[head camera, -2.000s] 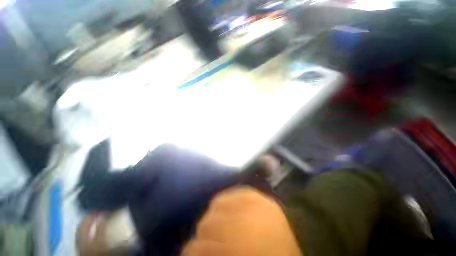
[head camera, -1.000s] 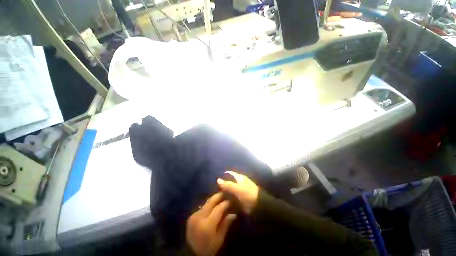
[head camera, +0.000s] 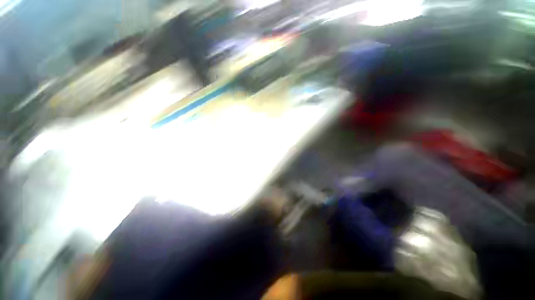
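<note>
The whole view is strongly blurred. The dark fabric piece (head camera: 188, 252) lies over the front edge of the white machine table (head camera: 258, 152) at the lower left. My right hand (head camera: 283, 288) is cut off by the bottom edge, right of the fabric, with its dark green sleeve running right; its fingers cannot be made out. A tan blur at the fabric's lower left looks like my left hand (head camera: 89, 272); its fingers and any hold are unclear. The sewing machine (head camera: 193, 108) shows as a blue stripe and pale head in glare.
The blue basket (head camera: 366, 231) stands at lower right, with a pale liner (head camera: 422, 170) and a shiny pale garment (head camera: 434, 249) on it. A red basket (head camera: 463, 155) is behind it. Another red thing (head camera: 375, 114) and a blue thing (head camera: 363, 58) are farther back.
The view has swung right and tilted, bringing more of the baskets in. My hands were together over the dark fabric; now my right hand is at the bottom edge, apart from the tan blur at left.
</note>
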